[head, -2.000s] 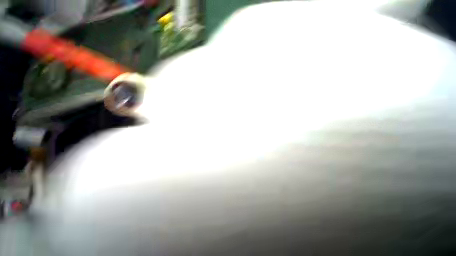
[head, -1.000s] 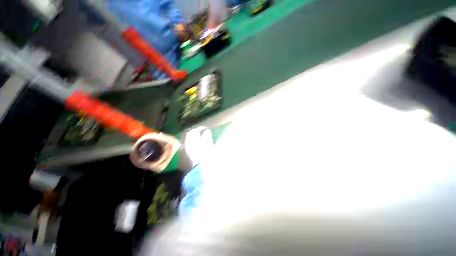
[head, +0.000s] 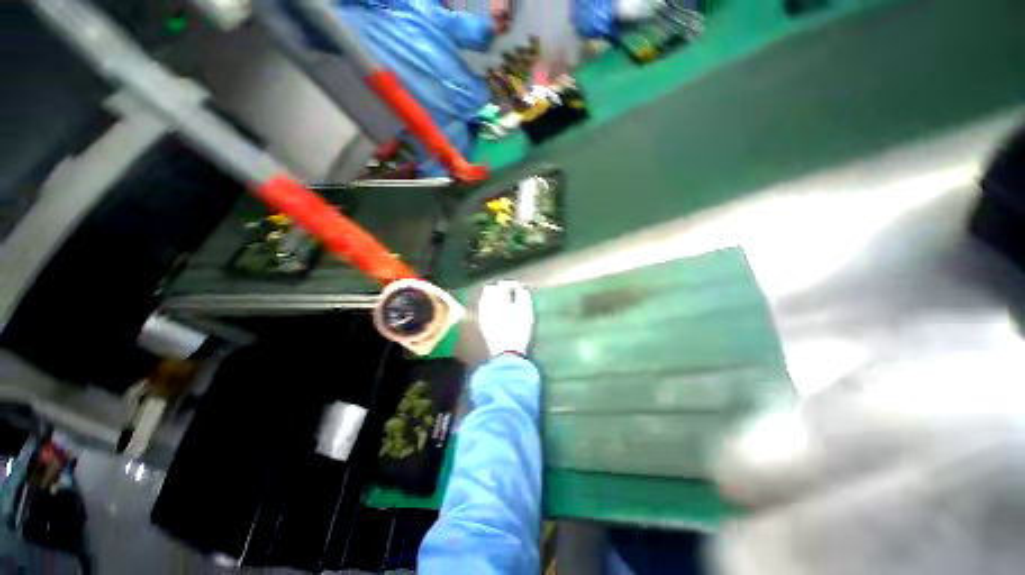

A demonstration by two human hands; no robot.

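The grey-green work mat (head: 652, 371) lies on the bench, with parallel seams and a dark stain near its far edge. My left hand (head: 506, 319), in a white glove and blue sleeve, is at the mat's far left corner; its fingers are too small and blurred to tell whether it holds anything. My right hand (head: 787, 455) is a large pale blur close to the camera at the lower right, over the mat's right edge; its fingers cannot be made out.
A green conveyor (head: 719, 185) runs behind, carrying a circuit board in a black carrier (head: 517, 221). A tape roll (head: 411, 315) sits by an orange-red wrapped post (head: 332, 228). A shallow parts tray (head: 414, 427) and black totes (head: 264, 438) are left. A person in blue (head: 422, 51) is across.
The white blur that covered most of the view has drawn back to the lower right, uncovering the mat, my left hand and sleeve. The surroundings have shifted rightward in view.
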